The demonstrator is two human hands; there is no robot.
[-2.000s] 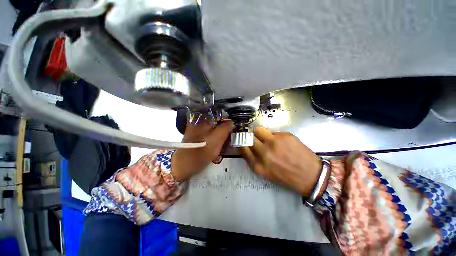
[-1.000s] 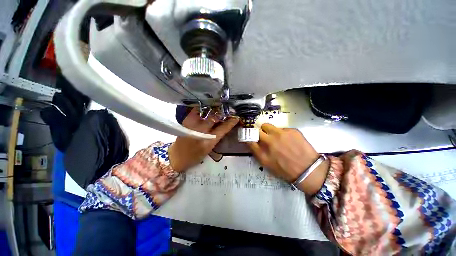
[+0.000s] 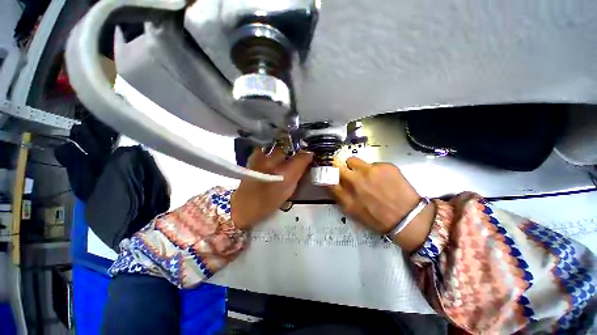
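Observation:
My left hand (image 3: 263, 193) and my right hand (image 3: 378, 195) are together at the needle area, their fingertips partly hidden behind the thread tension knob (image 3: 325, 175). A dark work piece (image 3: 243, 150) shows beyond my left fingers; most of it is hidden by the hands and machine parts. The fingers of both hands are bent down onto the bed, but what lies under the fingertips is hard to see. The presser foot is hidden behind the knob and my fingers. The lamp lights the needle plate (image 3: 366, 153) just right of them.
The machine head (image 3: 445, 52), upper knurled knob (image 3: 262, 88) and pale curved guard (image 3: 124, 124) fill the top. A black item (image 3: 484, 134) lies under the arm at right. Stacked black panels (image 3: 127, 195) and a lumpier black bundle (image 3: 88, 154) lie left. Blue material (image 3: 203, 311) hangs below the table.
The camera view has shifted since two seconds ago. My left hand has moved slightly right compared with one second ago, and less dark material shows below it. My right hand stays near the needle.

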